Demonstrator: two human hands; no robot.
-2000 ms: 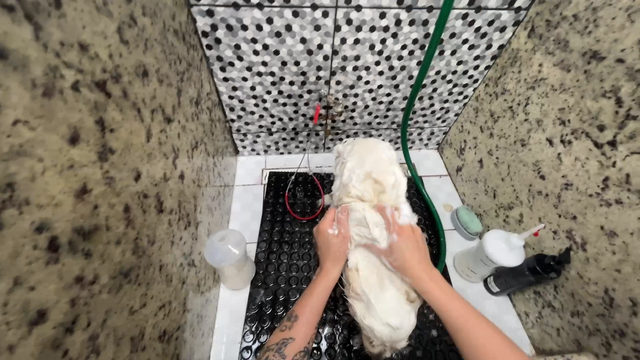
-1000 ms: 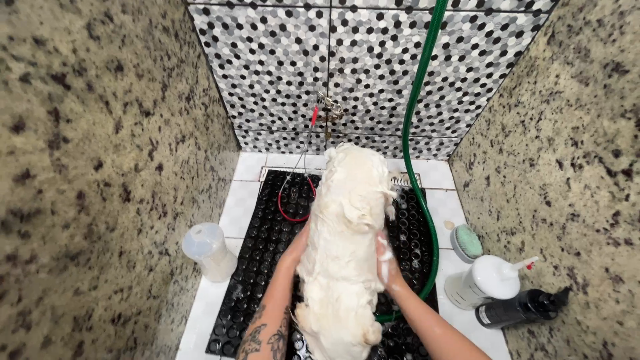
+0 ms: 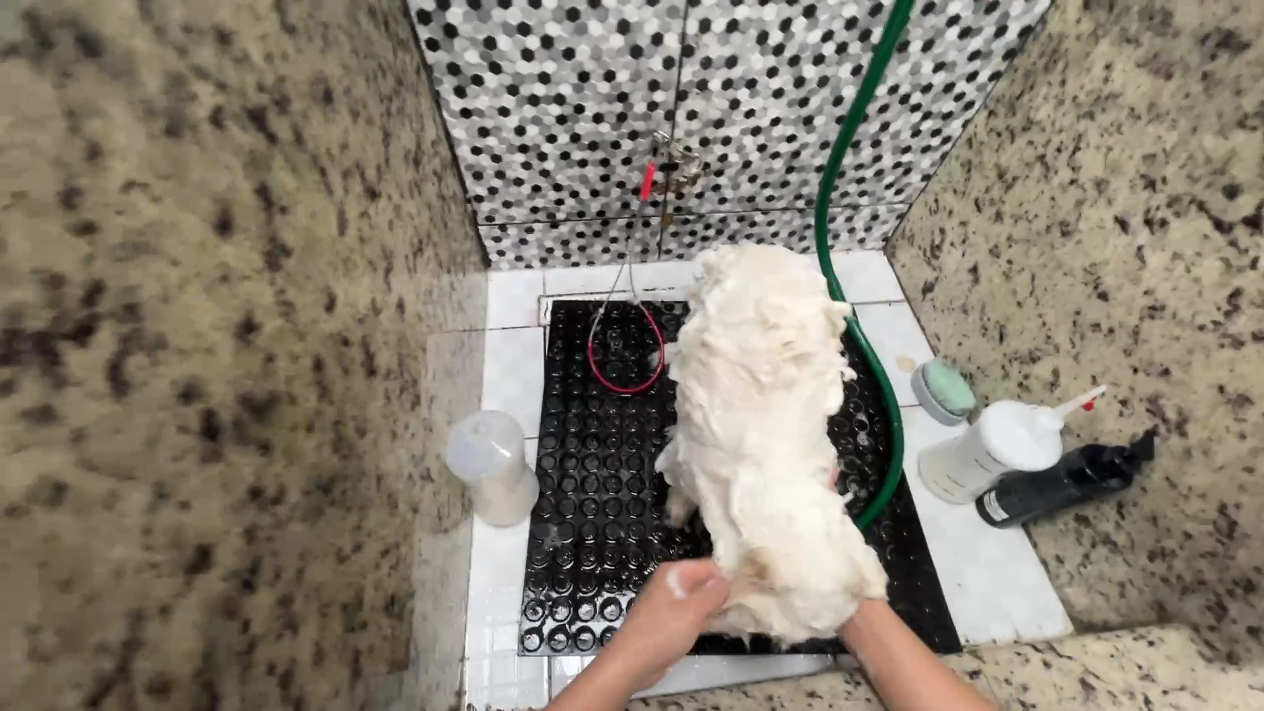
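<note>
A white, long-haired dog (image 3: 765, 395), wet and covered in lather, stands on a black rubber mat (image 3: 592, 474), seen from above. My left hand (image 3: 686, 592) is at the near end of its body, thumb and fingers against the fur on the left side, with a spot of foam on it. My right hand reaches beneath the fur at the near right; only its wrist (image 3: 869, 627) and forearm show, so its fingers are hidden. Beyond the dog's left side, a red and silver loop lead (image 3: 627, 390) hangs from the wall fitting.
Speckled granite walls rise on both sides. A clear plastic bottle (image 3: 499, 474) stands at the left. At the right are a green soap bar (image 3: 948, 385) in a round dish, a white bottle (image 3: 987, 454) and a black bottle (image 3: 1057, 484). A green hose (image 3: 889, 415) curves down beside the dog.
My hands have moved from the dog's back, then its flanks, to its near end. Part of the right hand has gone out of sight beneath the fur.
</note>
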